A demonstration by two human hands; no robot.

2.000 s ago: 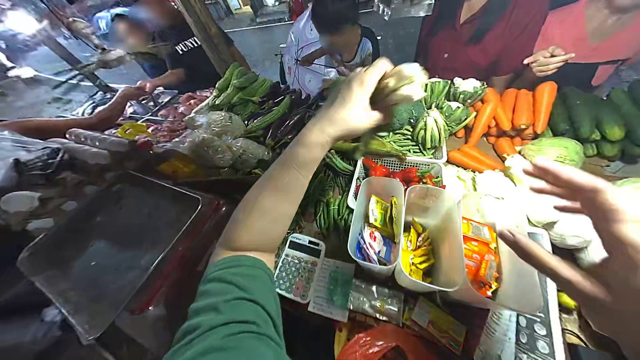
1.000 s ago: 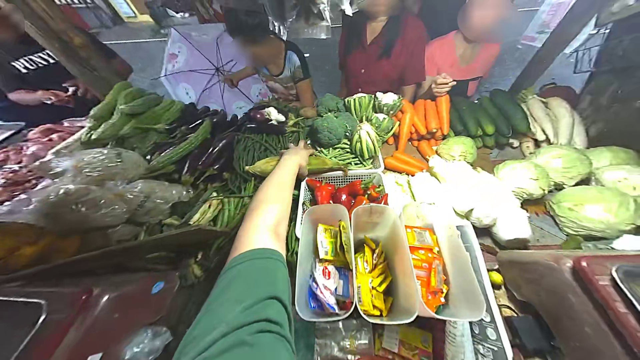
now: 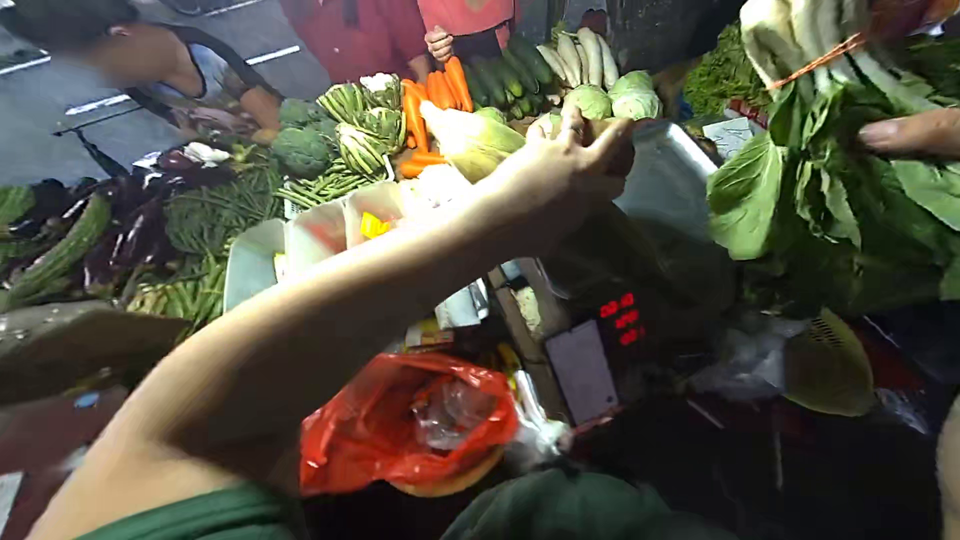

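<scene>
My left hand [image 3: 581, 154] reaches across beside the metal tray [image 3: 667, 161] of a scale, its fingers curled and pointing down; whether it holds something is hidden. Behind my left wrist lies a pale vegetable in green husk [image 3: 469, 139]. At the right edge, only the thumb and part of my right hand [image 3: 911, 135] show, against a bunch of leafy greens [image 3: 802, 157] with thick white stems, tied with an orange band. The scale's red lit display [image 3: 622, 319] is below the tray. An open red plastic bag [image 3: 409, 424] is below my left forearm.
Eggplants [image 3: 135, 225], broccoli [image 3: 304, 150], carrots [image 3: 414, 116], cucumbers [image 3: 510, 82], white radishes [image 3: 589, 60] and cabbages [image 3: 635, 96] fill the stall. Plastic bins [image 3: 251, 262] stand partly behind my left forearm. Several people are beyond the produce.
My left hand has moved from the produce near the broccoli to beside the scale tray. My right hand, out of view one second ago, now shows with the leafy greens. The view has swung right.
</scene>
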